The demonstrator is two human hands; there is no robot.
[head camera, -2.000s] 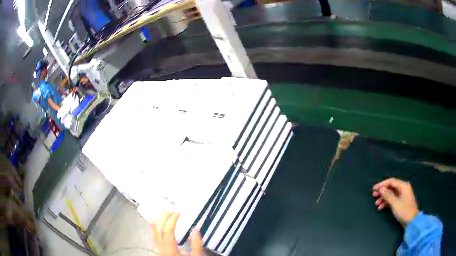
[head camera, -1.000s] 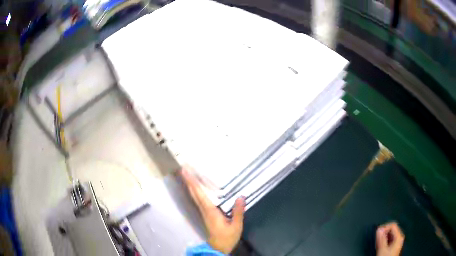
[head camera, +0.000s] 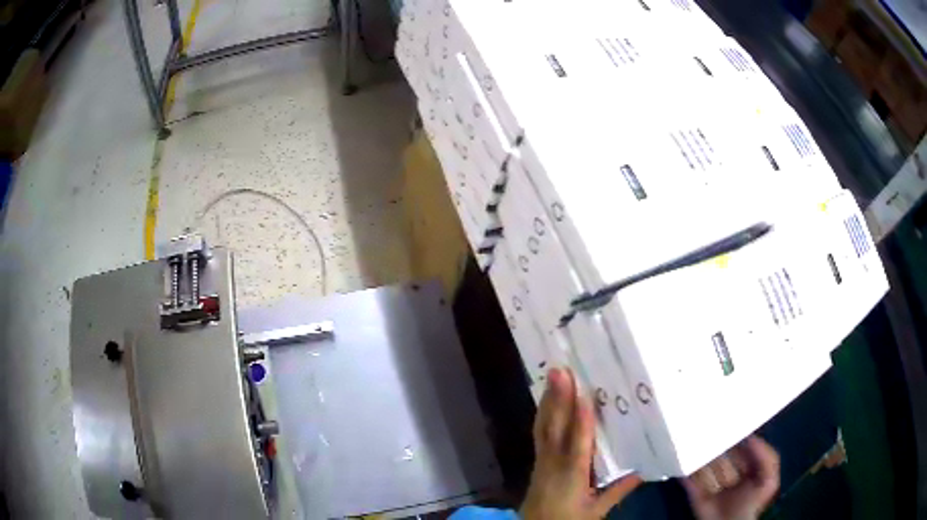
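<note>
White closed boxes stand packed in a block [head camera: 651, 173] from upper centre to lower right, with small dark prints, bar-like labels and round marks. A dark gap runs between the nearest boxes and those behind. My left hand [head camera: 569, 447] grips the block's near left corner, fingers up its side and thumb at the bottom edge. My right hand [head camera: 737, 477] is at the near right edge, fingers curled and touching or very close to the box. Its grip is partly hidden.
A metal machine [head camera: 168, 396] with a grey plate [head camera: 366, 406] stands at lower left. A metal frame [head camera: 254, 46] stands on the speckled floor behind it. A brown carton side [head camera: 432, 213] shows below the boxes. Dark green bench [head camera: 813, 416] lies at right.
The view has swung left and down, showing more floor and the machine. Labelled box faces now show. My right hand has come from the bench to the boxes' near edge; my left stays on them.
</note>
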